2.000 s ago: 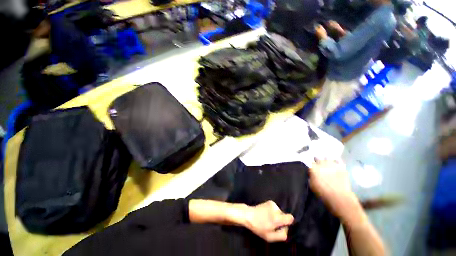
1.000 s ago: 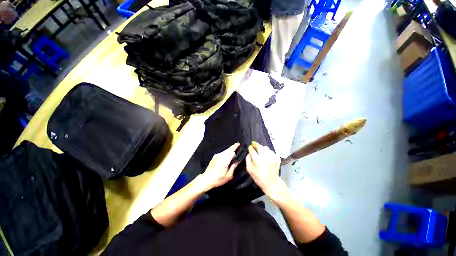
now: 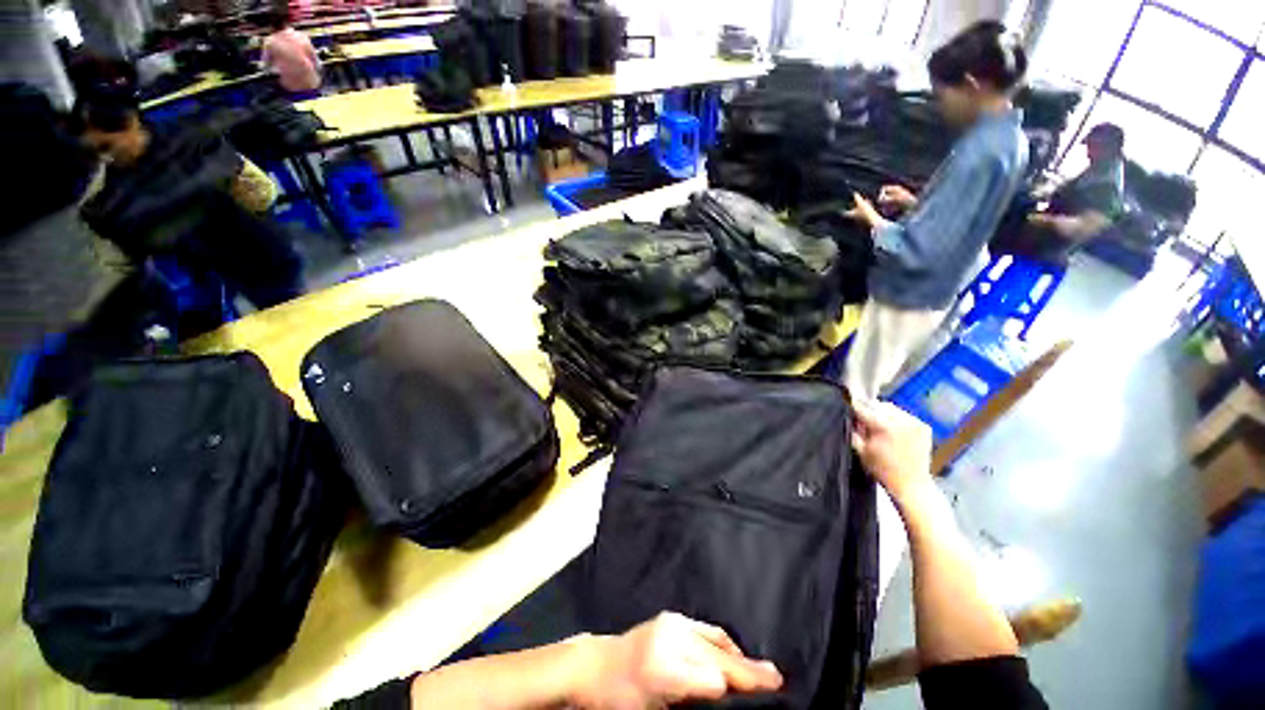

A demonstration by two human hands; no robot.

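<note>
A black inside-out bag [image 3: 721, 513] stands upright in front of me, its broad face with a seam across it and a tiny white mark near the upper right. My right hand [image 3: 892, 444] grips the bag's upper right edge. My left hand [image 3: 680, 663] is low at the front of the bag, fingers curled with one finger pointing right; whether it holds fabric is unclear. The board under the bag is mostly hidden.
Two black bags [image 3: 430, 416] [image 3: 153, 513] lie on the long light-wood table [image 3: 416, 610] to the left. Stacked camouflage backpacks [image 3: 638, 298] are behind the bag. A wooden stick [image 3: 1043, 620] juts out at right. A person in a blue shirt [image 3: 957, 208] stands beyond, near blue stools [image 3: 957, 377].
The black bag has come up from lying low to upright and spread out. My hands have parted from its middle, the right to the upper edge, the left lower. The view has tilted up.
</note>
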